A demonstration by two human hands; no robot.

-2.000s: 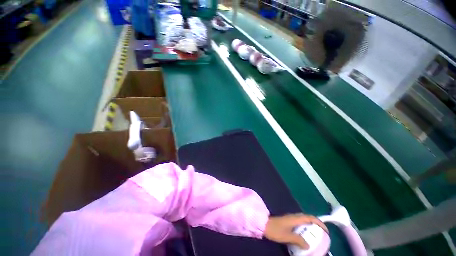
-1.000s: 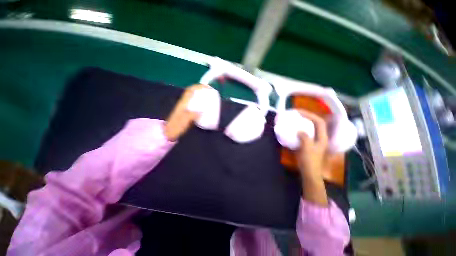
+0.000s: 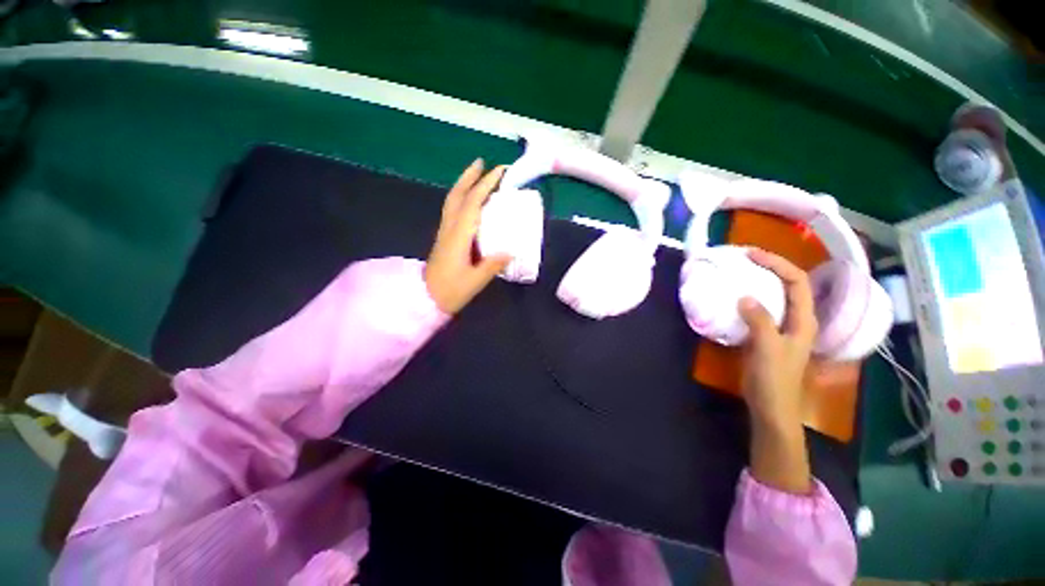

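A pink and white headset (image 3: 607, 275) lies at the back middle of the black mat (image 3: 458, 378), its band toward the belt. My left hand (image 3: 464, 246) grips its left cup, fingers behind and thumb in front. A second headset (image 3: 848, 315) lies at the right on the orange pad (image 3: 825, 401). My right hand (image 3: 779, 321) is on its left cup, with the thumb on the cup face. A thin black cord (image 3: 562, 383) lies on the mat below the first headset.
A tester (image 3: 991, 441) with a lit screen and coloured buttons stands at the right, with white leads (image 3: 911, 401) beside it. A metal post (image 3: 651, 80) rises behind the mat. Another headset (image 3: 968, 160) lies beyond the tester. A carton (image 3: 86, 372) with a white headset part is at the left.
The view has swung from the cartons and belt to the mat. My left hand and its headset have come back from the mat's far end. My right hand has stayed on the second headset since one second ago.
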